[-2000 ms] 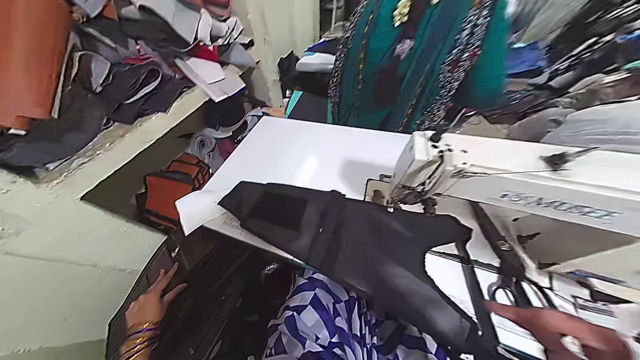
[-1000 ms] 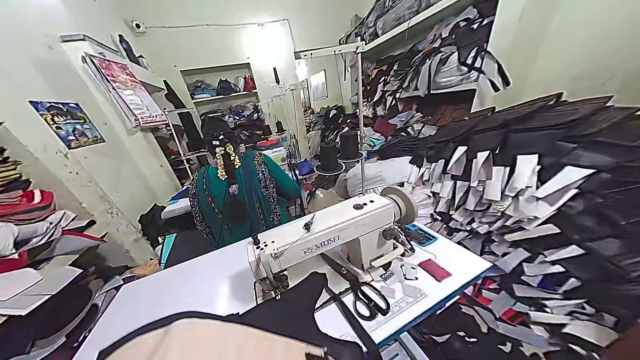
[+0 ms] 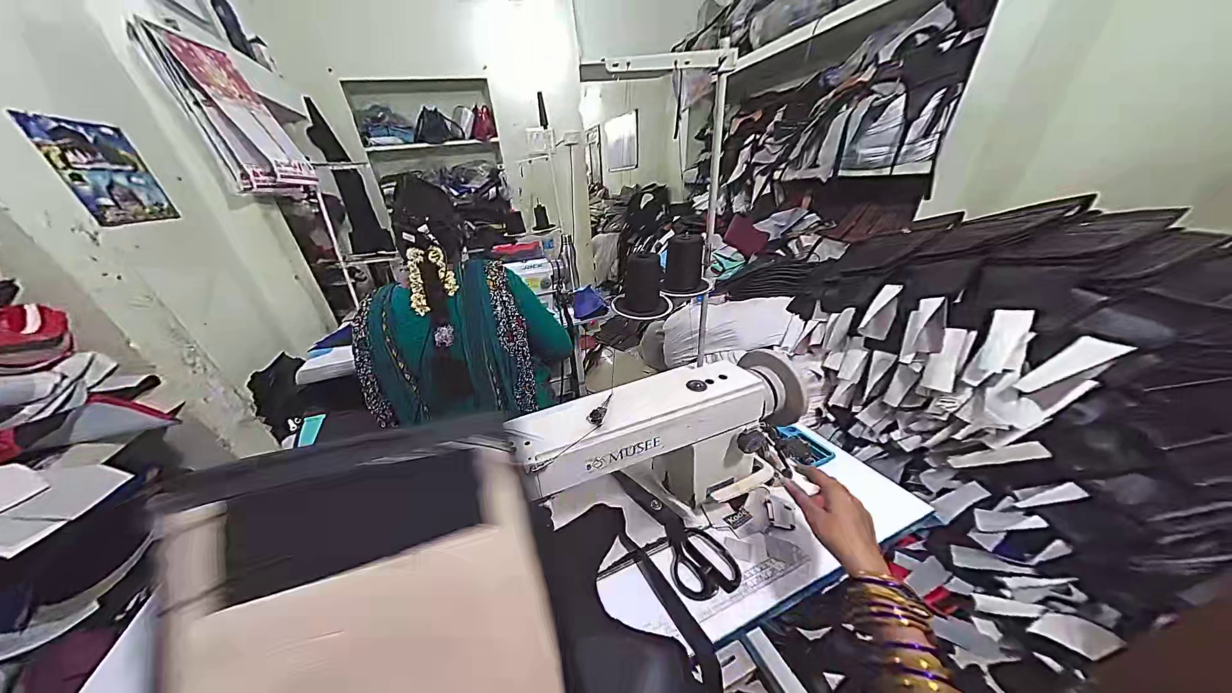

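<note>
My right hand [image 3: 835, 515], with bangles at the wrist, reaches over the right end of the table toward the controls at the base of the white sewing machine [image 3: 640, 433]; its fingertips are at or near small parts there, and whether they grip anything is unclear. My left hand is not in view. A black and beige fabric piece [image 3: 375, 597], partly blurred, rises in front at the left and hides the needle area. Black fabric with a strap [image 3: 606, 577] lies beside it. Black-handled scissors [image 3: 705, 563] rest on the white table, left of my right hand.
A person [image 3: 452, 337] in green sits ahead, back turned. Black thread cones [image 3: 643, 279] stand behind the machine. Stacked dark pieces with pale tabs [image 3: 1020, 385] crowd the right side. A blue tray [image 3: 807, 445] is at the table's back right. Fabric piles [image 3: 58, 414] stand at left.
The view has swung up and across from two seconds ago. The black and beige piece now stands higher in front of the machine. My right hand has come into view since one second ago.
</note>
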